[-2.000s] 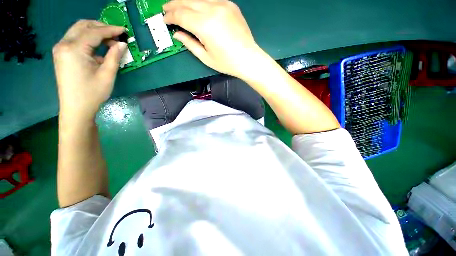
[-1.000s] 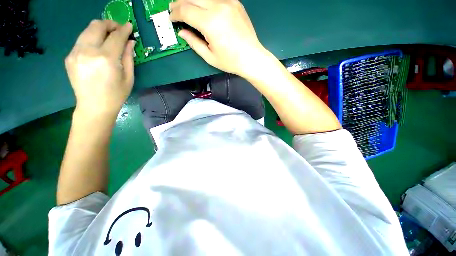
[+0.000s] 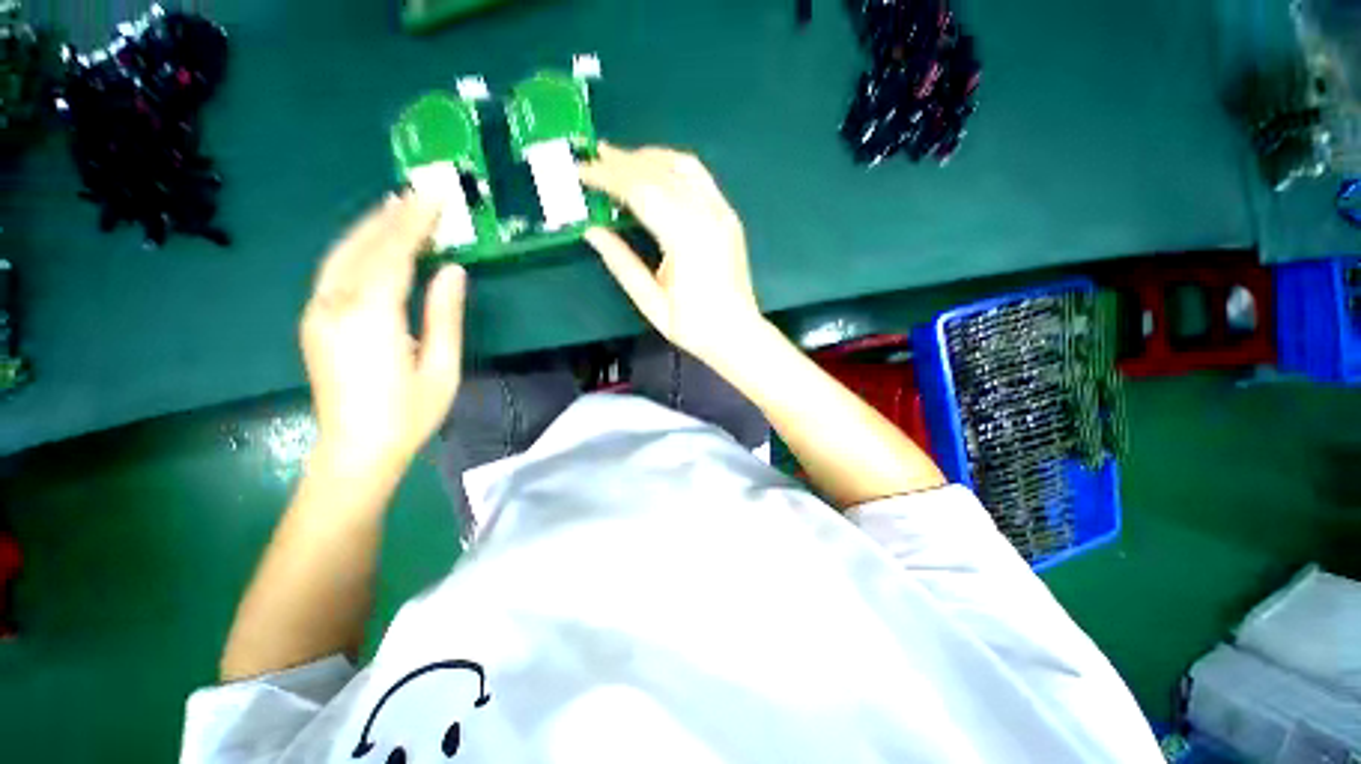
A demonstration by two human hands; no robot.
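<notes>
A green circuit board panel [image 3: 523, 246] lies on the dark green mat. Its two matching units each have a round green area and a white block [image 3: 558, 182], with a rail joining them at the near side. My left hand [image 3: 373, 336] is blurred at the panel's left edge, fingertips over the left white block, thumb and fingers apart, with nothing visible between them. My right hand [image 3: 675, 246] has fingers and thumb on the panel's right edge. Whether it also holds a small component is hidden.
A black component pile [image 3: 145, 127] lies at the left. Another pile [image 3: 911, 82] with reddish glints lies at the far right. A green board edge [image 3: 445, 12] shows at the top. A blue crate of boards [image 3: 1030, 418] and red stools [image 3: 1194, 317] are below the bench edge.
The view has shifted, showing more of the bench and both piles. My left hand's fingers and thumb, earlier closed together on the left unit, have parted. My right hand stays at the right edge.
</notes>
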